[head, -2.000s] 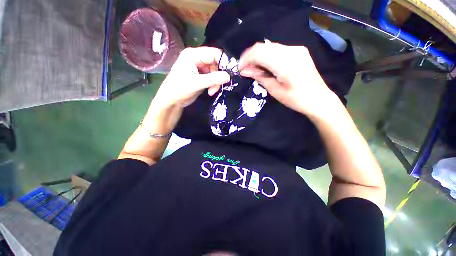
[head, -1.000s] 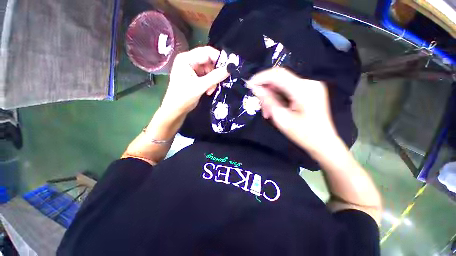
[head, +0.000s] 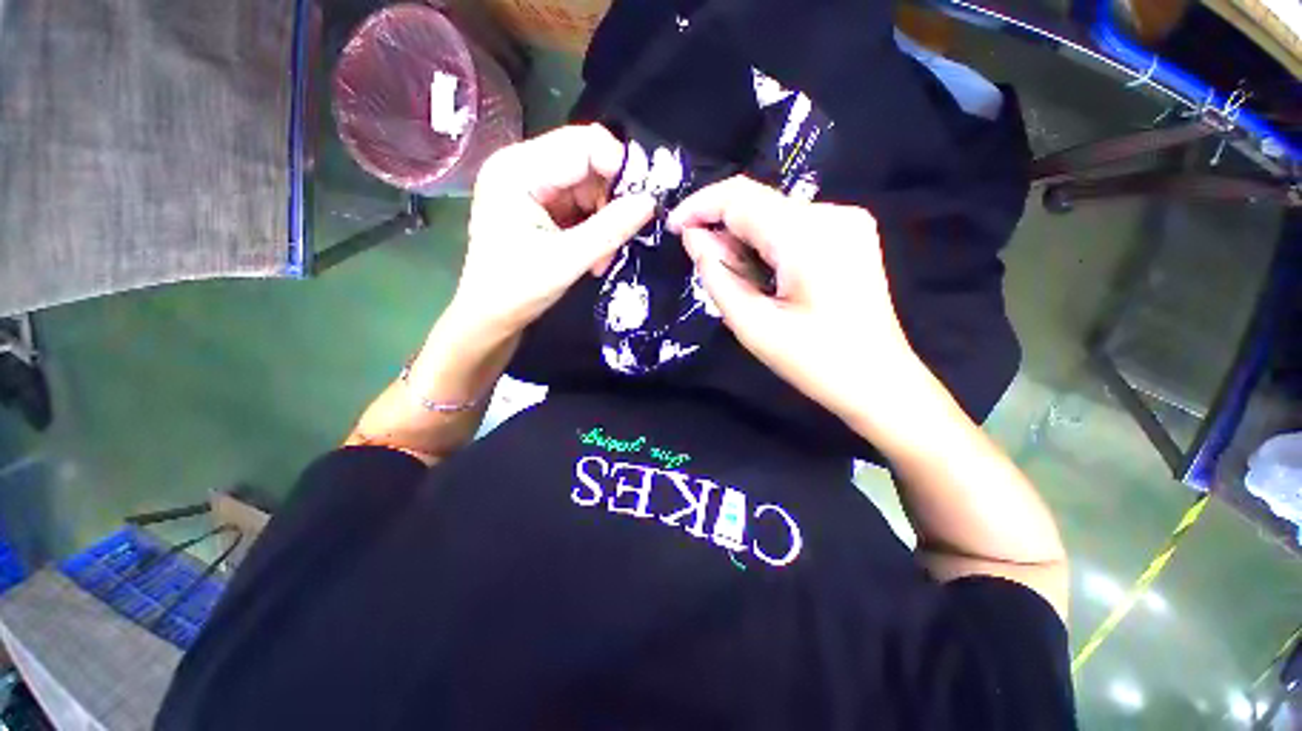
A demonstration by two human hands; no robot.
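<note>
A large black garment (head: 914,314) lies bundled on my lap. A curved strip of printed lining (head: 628,306), black with white flower shapes, shows below my fingertips, and another printed patch shows further right. My left hand (head: 550,214) pinches the strip's upper end between thumb and fingers. My right hand (head: 793,264) is beside it, thumb and fingers drawn together at the strip near the left fingertips. Whether a needle, thread or small fastening is between the right fingertips cannot be made out.
A reddish mesh-like waste basket (head: 414,107) stands at the upper left beside a grey cloth-covered table (head: 143,157). A blue crate (head: 136,578) is at the lower left. A blue-edged metal frame (head: 1142,64) is at the upper right, and yellow line marking (head: 1157,564) runs along the green floor.
My right hand moved off the strip, uncovering the right printed patch and a small dark round spot at my left fingertips, then came back to the strip. My left hand keeps its pinch.
</note>
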